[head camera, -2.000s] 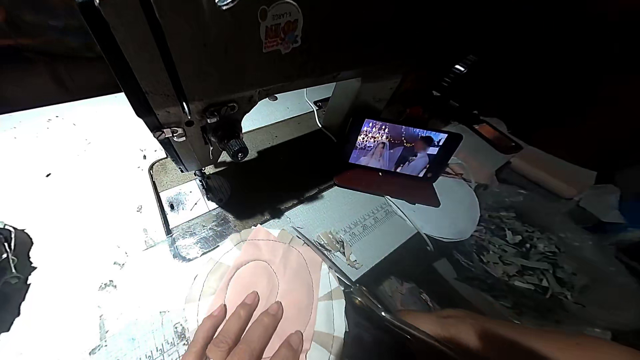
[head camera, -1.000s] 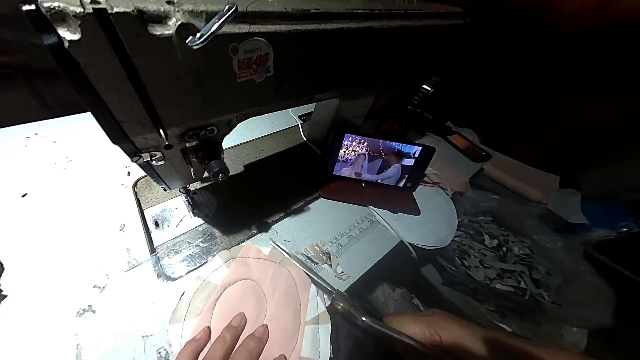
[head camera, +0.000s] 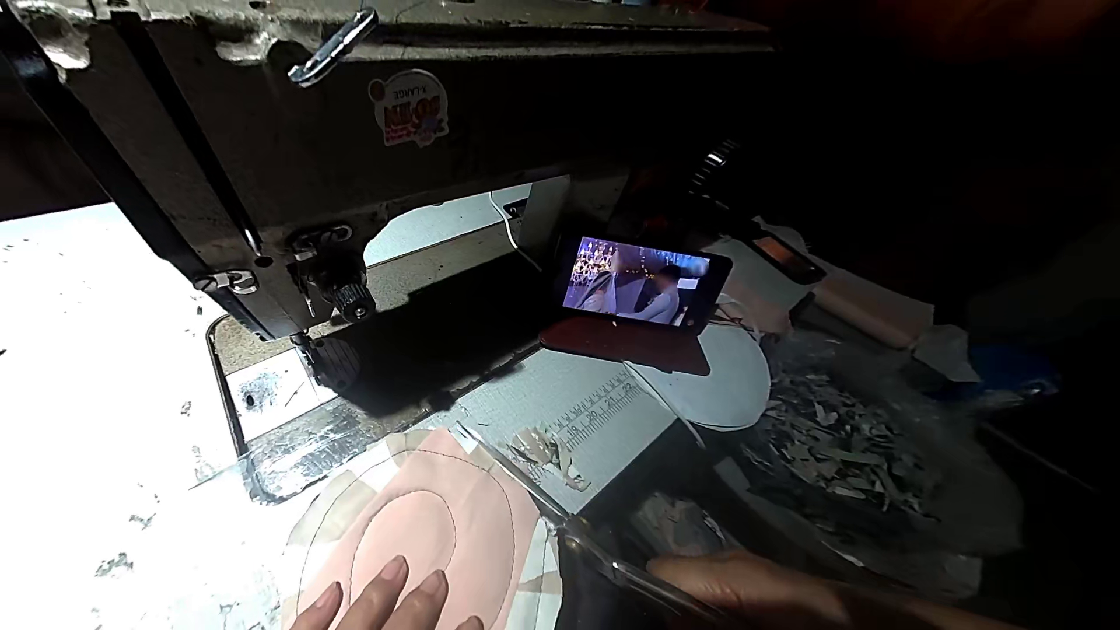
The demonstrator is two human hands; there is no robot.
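Note:
A layered fabric piece in pink, grey and white, with curved stitched lines, lies at the bottom centre, its lower part cut off by the frame. My left hand rests on it, fingers spread, pressing on the pink cloth. Long metal scissors point up and left along the fabric's right edge, the blades at that edge. My right hand is shut round the scissors' handles, which are mostly hidden. Small fabric scraps lie just beyond the blades, beside printed ruler marks.
A sewing machine spans the upper left. A phone showing a video stands in a dark red case, beside a rounded white piece. A plastic bag of cut scraps lies right; a pink roll is behind it.
The view has shifted, showing more of the machine's upper part. My left hand remains on the fabric and my right hand still holds the scissors at its edge.

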